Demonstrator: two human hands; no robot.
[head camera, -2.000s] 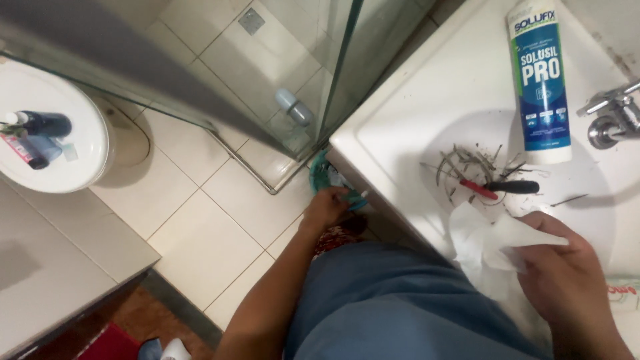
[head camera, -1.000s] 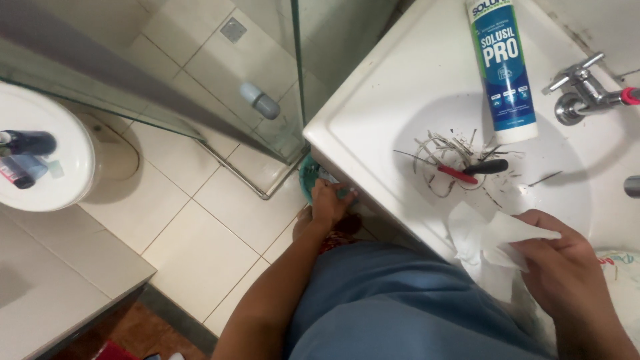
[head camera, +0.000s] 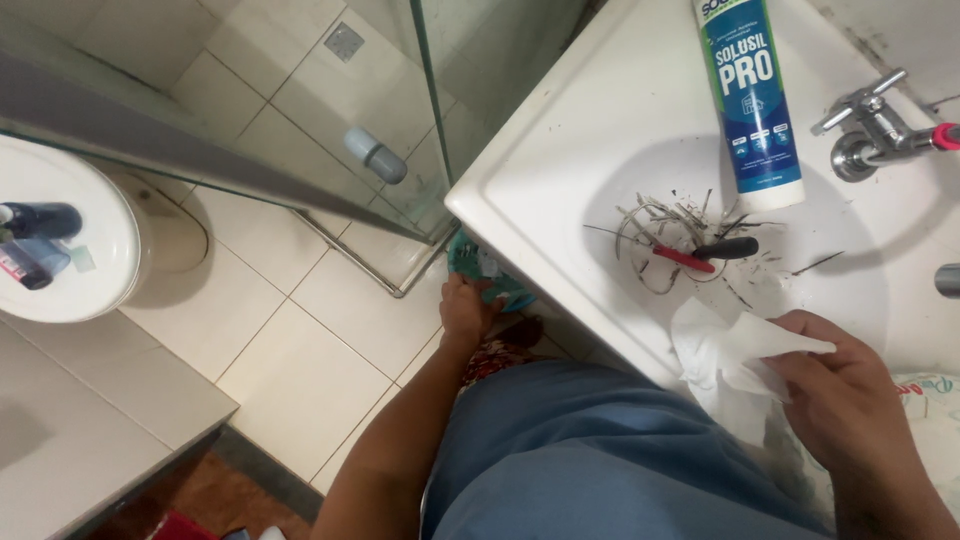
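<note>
My right hand (head camera: 832, 382) pinches a white paper tissue (head camera: 720, 352) over the near edge of the white sink (head camera: 540, 195). Down beside the sink's left side, my left hand (head camera: 466, 311) reaches to a green-blue plastic bin (head camera: 463, 255) with pale stuff in it; whether its fingers hold anything cannot be told. In the basin lie dark-stained strips of old sealant (head camera: 652, 217), a tool with a red handle (head camera: 682, 259) and one with a black handle (head camera: 726, 248). A Solusil Pro sealant cartridge (head camera: 757, 105) rests across the sink, its white end over the basin.
A chrome tap (head camera: 862, 142) stands at the sink's right. A glass shower panel (head camera: 431, 90) is close to the sink's left corner. On the far left, bottles (head camera: 45, 220) lie on a round white lid (head camera: 90, 277). A plastic package (head camera: 930, 405) is at the right edge.
My left hand has shifted at the bin; a small light item seen at its fingers two seconds ago no longer shows. My right hand keeps the tissue. The view has turned slightly.
</note>
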